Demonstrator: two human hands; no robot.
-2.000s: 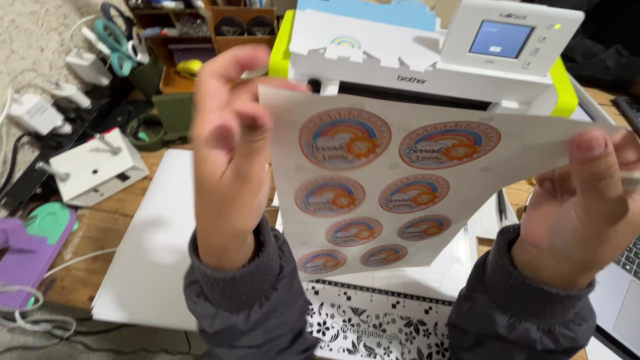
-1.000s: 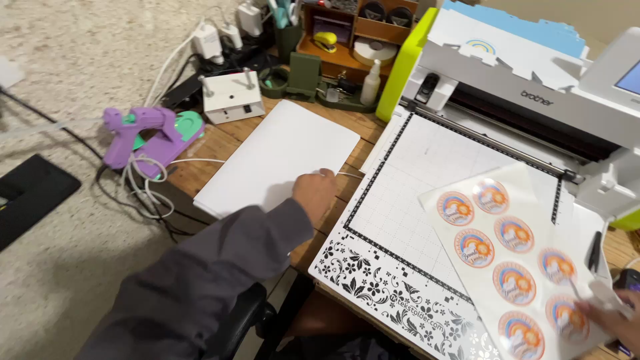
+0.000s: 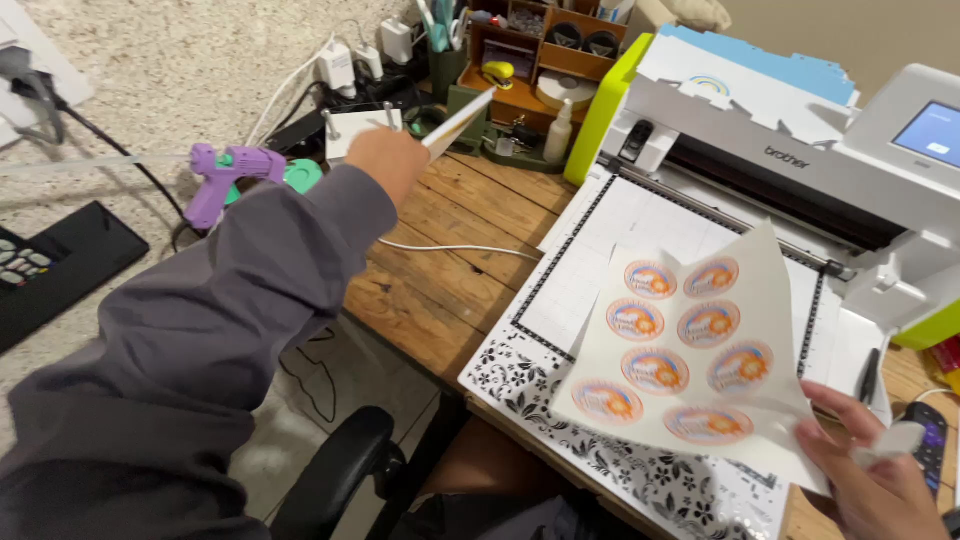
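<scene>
My right hand (image 3: 862, 450) grips the lower right corner of a printed sheet of round stickers (image 3: 675, 337), with a small white piece by its fingers. The sheet bends above a cutting mat (image 3: 577, 277) that lies in front of a Brother cutting machine (image 3: 780, 150). My left hand (image 3: 390, 161) is raised over the back left of the wooden desk, closed on a thin white stack or board (image 3: 459, 127) seen nearly edge-on. Its fingertips are hidden behind the hand.
A purple glue gun (image 3: 232, 172), power plugs (image 3: 337, 67) and a white box (image 3: 364, 124) stand near the left hand. Behind are a wooden organizer (image 3: 577, 56) and a spray bottle (image 3: 559, 131). A white cable (image 3: 465, 247) crosses the desk. A chair armrest (image 3: 337, 465) is below.
Two seconds ago both hands were at the sticker sheet. A second ago my left hand was on a white stack lying on the desk; now the stack is lifted toward the back. The view has swung left.
</scene>
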